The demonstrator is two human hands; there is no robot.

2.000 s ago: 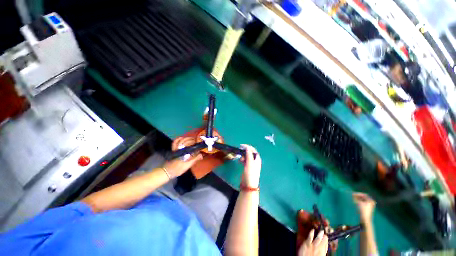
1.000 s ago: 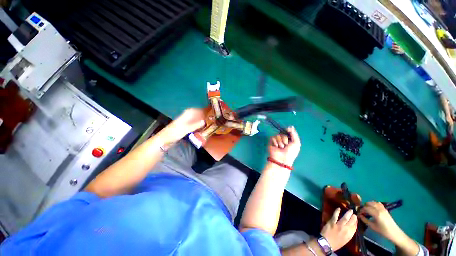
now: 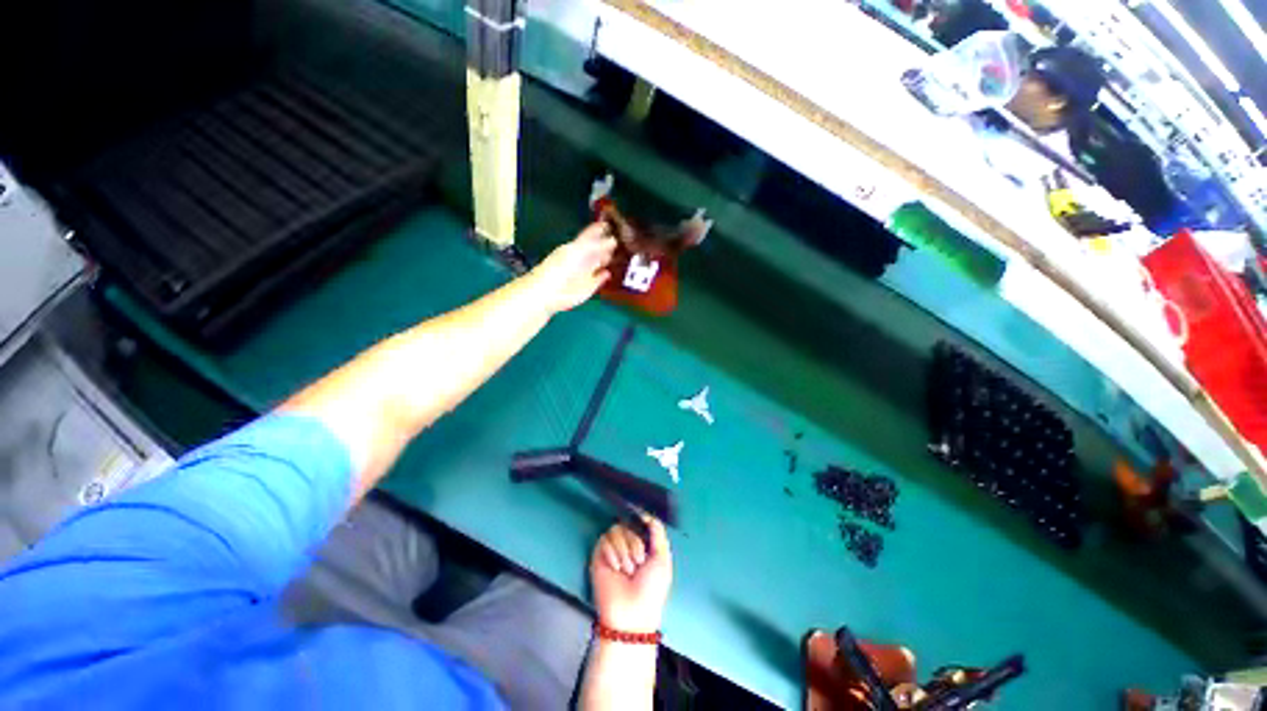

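Note:
My left hand (image 3: 577,267) reaches far forward and grips the edge of a red-brown fixture (image 3: 664,286) with pale upright holders and a white label. The fixture is tilted up near the back of the bench. A black three-leg assembly (image 3: 573,456) is at the green mat in front of me. My right hand (image 3: 631,570) is closed around the end of its near right leg. Two small white three-pointed brackets (image 3: 667,458) lie on the mat right of the assembly.
Loose small black parts (image 3: 856,495) lie to the right. A black parts tray (image 3: 1003,442) is beyond them. Another fixture (image 3: 842,672) with black legs is at the lower right. A yellow-wrapped post (image 3: 493,160), a large black ribbed tray (image 3: 250,208) and a white machine (image 3: 70,431) are at the left.
The fixture has moved from the bench's front edge to the back, in my left hand. The three-leg assembly is off the fixture. The neighbouring worker's hands are out of view.

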